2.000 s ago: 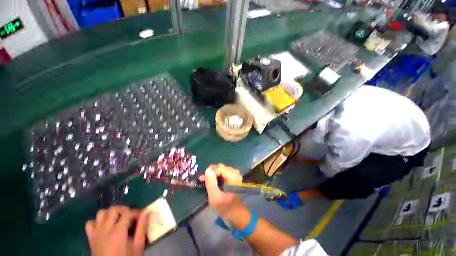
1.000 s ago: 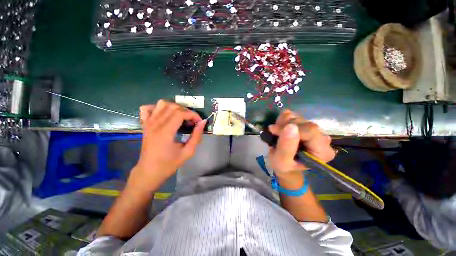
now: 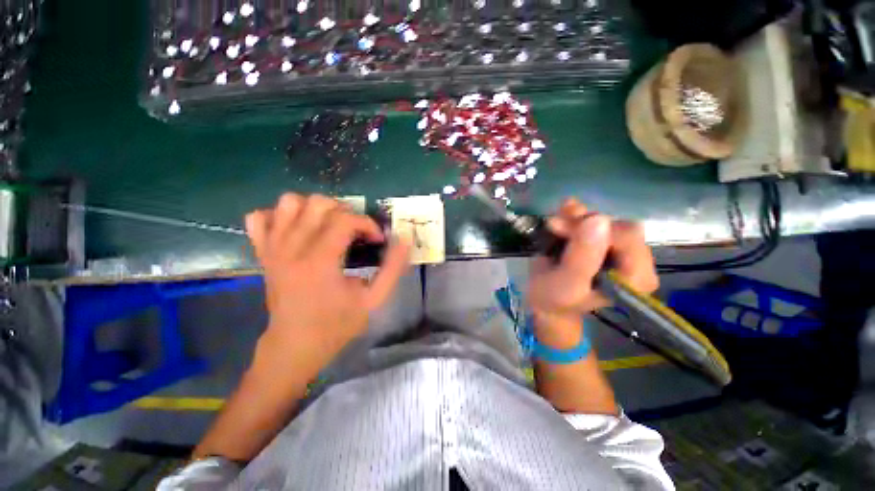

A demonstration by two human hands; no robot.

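My right hand (image 3: 590, 259) holds the soldering iron (image 3: 667, 331) like a pen. Its metal tip points up and left, to the right of the cream block (image 3: 430, 228) and off it. My left hand (image 3: 321, 259) is at the block's left side, thumb and fingers bent together. The solder wire (image 3: 153, 219) runs from the stand (image 3: 50, 225) at the left to this hand. The fingers hide what else they may hold. Small dark marks or wires show on the block. A smaller pale piece (image 3: 352, 203) is partly behind the left fingers.
Red-and-white components (image 3: 484, 139) and black lead wires (image 3: 331, 144) lie beyond the block. The blister tray (image 3: 384, 81) lies behind them. The tan tub (image 3: 667, 110) stands right, beside the pale soldering station (image 3: 772, 105) with hanging cables. Blue stools (image 3: 134, 336) show below the metal edge.
Since one second ago, the iron tip has moved off the block to the right. My left thumb has come nearer the block. The view has shifted; two seconds ago it was turned toward the line's right side.
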